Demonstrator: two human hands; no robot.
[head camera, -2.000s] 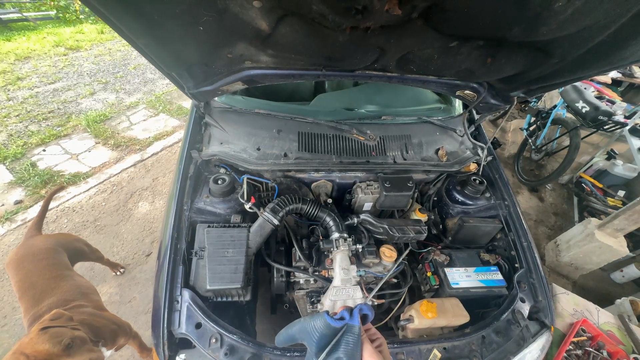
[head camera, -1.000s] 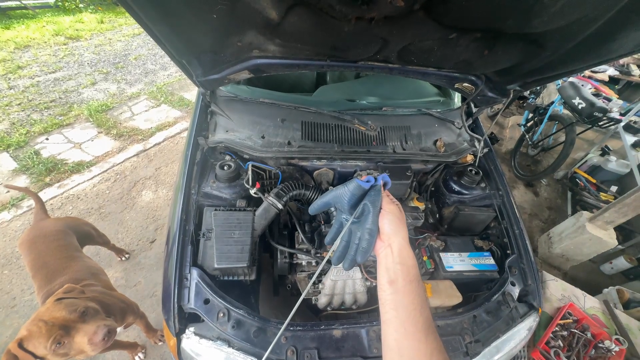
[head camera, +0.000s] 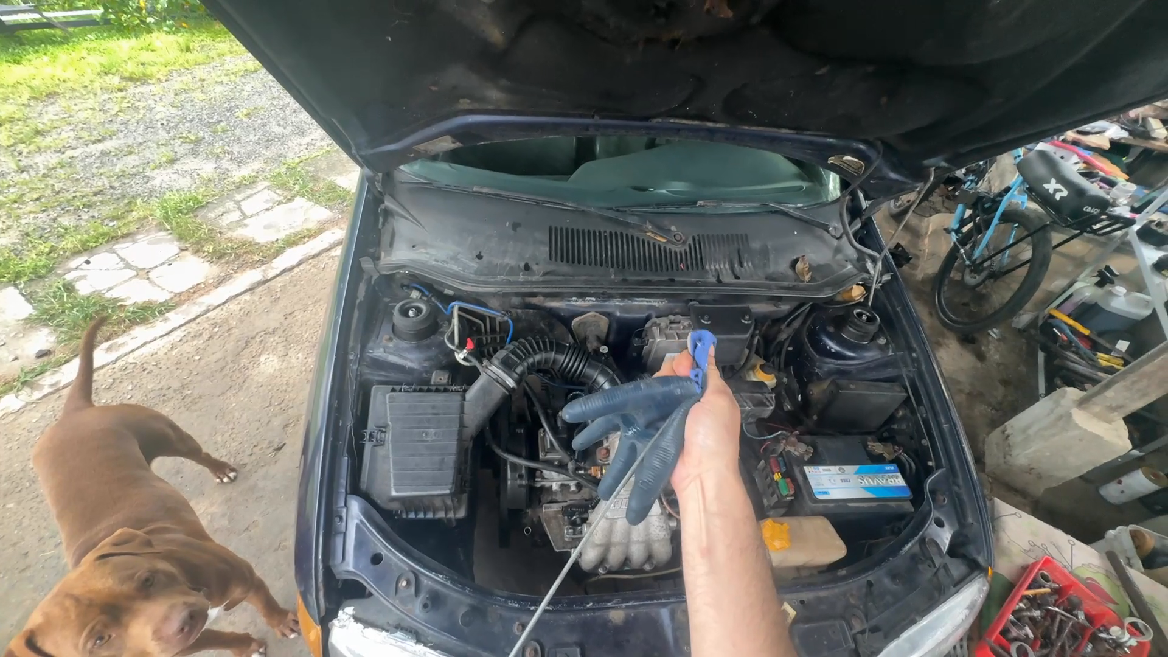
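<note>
My right hand (head camera: 707, 411) reaches in from the bottom, over the engine bay, and grips a pair of dark blue coated work gloves (head camera: 630, 415) by their lighter blue cuffs. The glove fingers hang left and down above the intake manifold (head camera: 630, 538). A thin metal rod (head camera: 577, 552) runs from beside the gloves to the bottom edge; whether my hand holds it too, I cannot tell. My left hand is out of view. About the gloves lie the ribbed air intake hose (head camera: 557, 358), the air filter box (head camera: 418, 447) and the car battery (head camera: 853, 479).
The raised hood (head camera: 693, 64) hangs overhead. A brown dog (head camera: 137, 511) stands on the ground at left. At right are a bicycle (head camera: 999, 246), a concrete block (head camera: 1058, 438) and a red crate (head camera: 1049, 602) of metal parts. A coolant tank (head camera: 808, 540) sits front right.
The gloves and my right hand rose from the front edge of the engine bay to above its middle. The gloves now hang with their fingers lower. The dog has turned its head up.
</note>
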